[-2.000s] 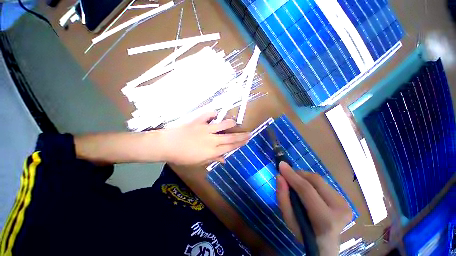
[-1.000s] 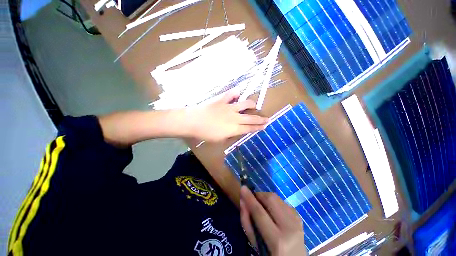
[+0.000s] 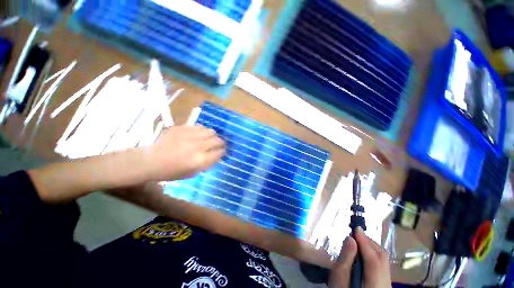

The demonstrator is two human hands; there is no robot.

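Observation:
A blue solar cell panel (image 3: 265, 169) with fine pale lines and white strips at its short ends lies flat before me. My left hand (image 3: 194, 149) rests over its left end; I cannot tell whether the fingers hold or only press something there. My right hand (image 3: 360, 261) holds a dark soldering iron (image 3: 357, 216), its metal tip pointing up and away, above the right heap of white strips (image 3: 338, 211). The iron is clear of the panel. The view is somewhat blurred.
A larger heap of white strips (image 3: 110, 118) lies left. Behind are a stack of panels with a white band (image 3: 158, 34), a dark panel stack (image 3: 344, 64) and a long white strip (image 3: 298, 115). At right are blue trays (image 3: 420, 135) and a black stand with a yellowish sponge (image 3: 407, 215).
The view has turned to the right, bringing the trays and stand into sight. My right hand has moved the iron off the panel to the right heap. My left hand stays at the panel's left end.

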